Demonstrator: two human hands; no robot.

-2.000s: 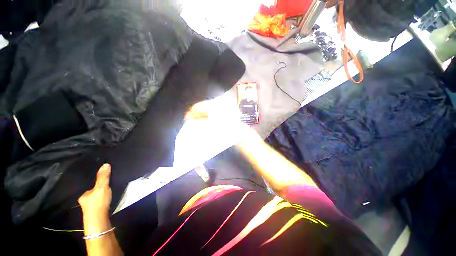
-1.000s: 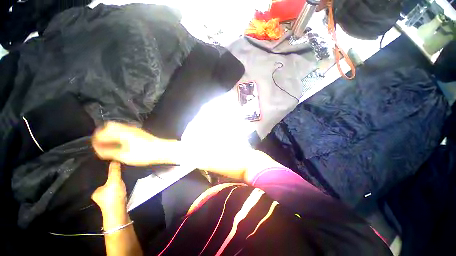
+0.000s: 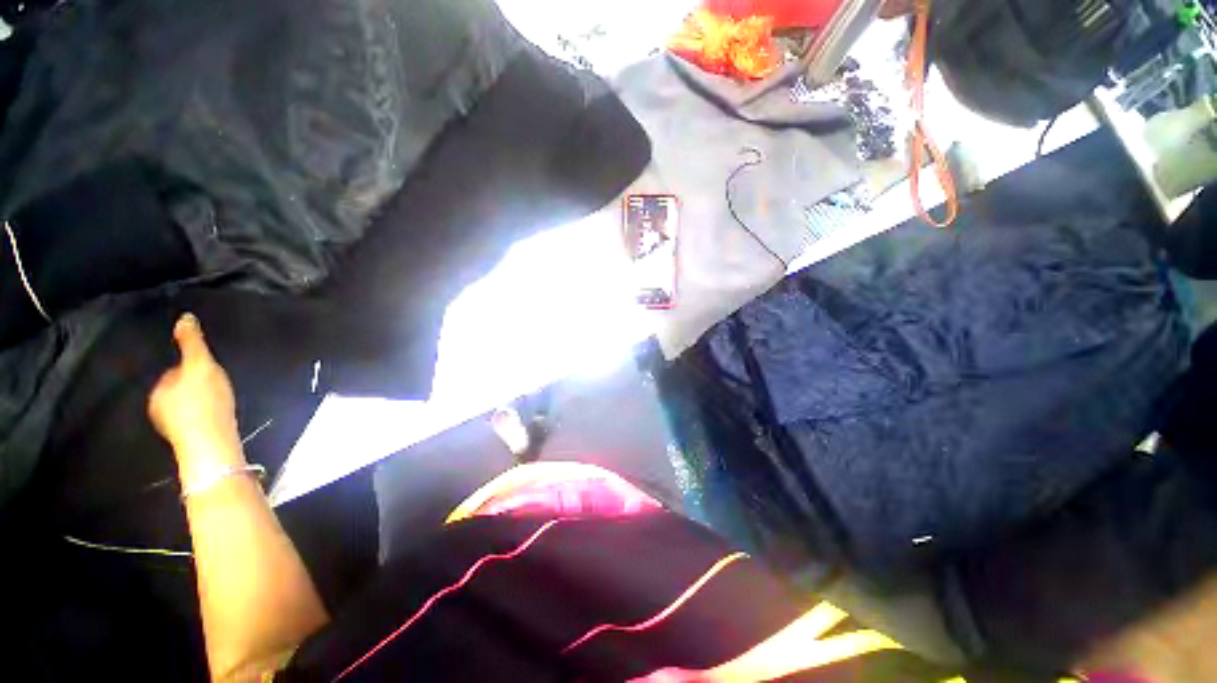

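Observation:
The large black garment (image 3: 334, 267) lies over the left and centre, with shiny wrinkled lining above and matte black cloth nearer me. My left hand (image 3: 196, 400) is at the lower left with the thumb on top of the matte cloth, pinching it; the other fingers are hidden. Short pale threads show on the cloth near this hand. No needle can be made out. My right hand is out of the picture; only a blurred, cut-off piece of the arm shows at the lower right edge.
A red-edged phone or card (image 3: 651, 251) lies on grey cloth (image 3: 707, 160) with a dark cord. A navy garment (image 3: 934, 387) lies at right. A brown strap (image 3: 918, 147) and an orange-red bundle (image 3: 727, 43) are at the back. The white tabletop (image 3: 514, 314) glares.
My right hand was over the black cloth by my left hand one second ago; it has swung right, out of view. The view has shifted, and my left hand still holds the cloth.

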